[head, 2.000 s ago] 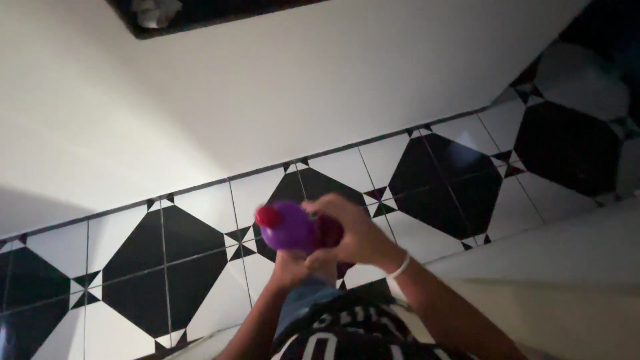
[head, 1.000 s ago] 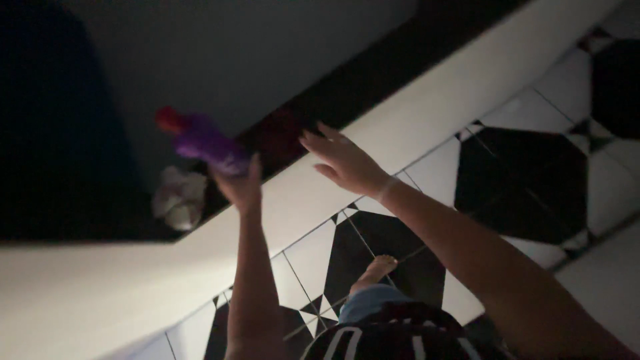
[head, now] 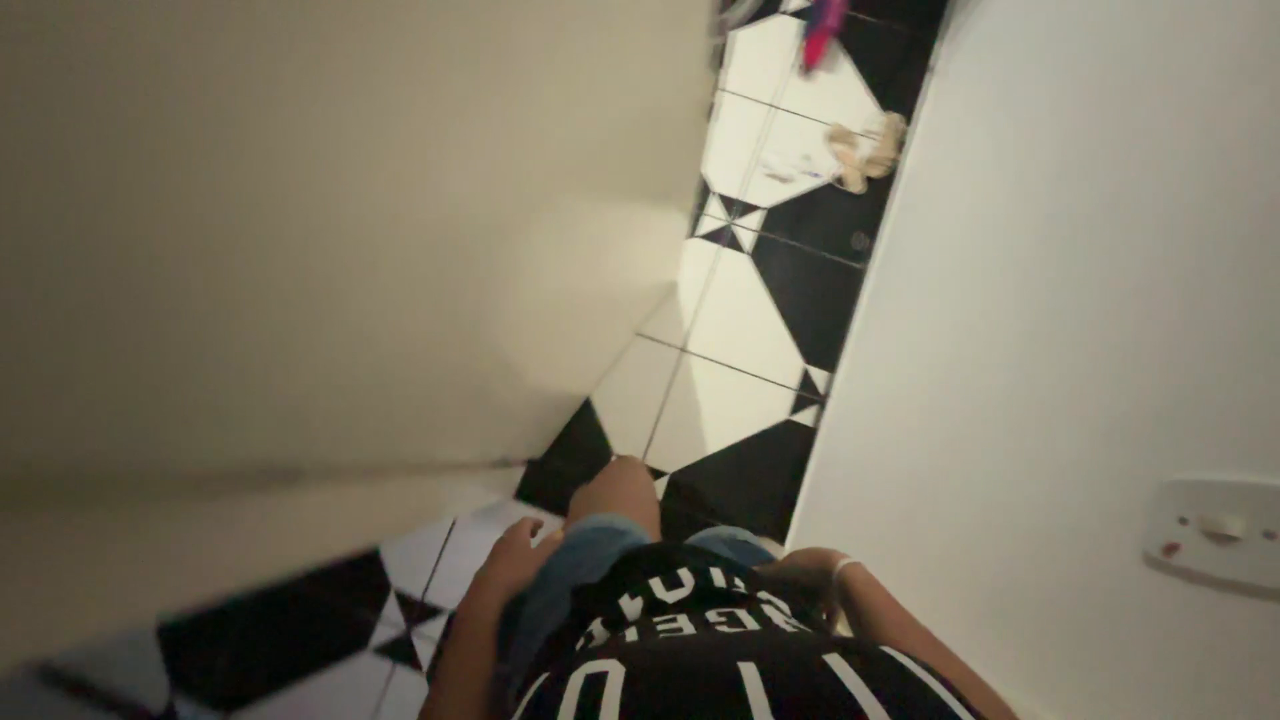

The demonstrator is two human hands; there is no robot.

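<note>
My left hand [head: 515, 560] hangs beside the blue denim shorts [head: 600, 540], its fingers loosely apart with nothing seen in them. On the other side of my body, my right hand [head: 805, 575] is by the shorts' edge, partly hidden by the black shirt [head: 690, 640] with white lettering; its fingers cannot be made out well. A pale band circles the right wrist. The purple bottle with the red cap is in neither visible part of my hands.
A pale wall or door stands at left [head: 350, 230], a white wall [head: 1080, 250] at right with a switch plate [head: 1215, 530]. Between them runs the black-and-white tiled floor [head: 740, 300]. Farther along lie beige sandals or similar footwear [head: 865, 150] and a pink and purple item [head: 822, 35].
The purple, red-capped bottle, held in my left hand at the dark surface one second ago, is no longer in that hand. Both hands are now down beside my body, and the view has shifted greatly.
</note>
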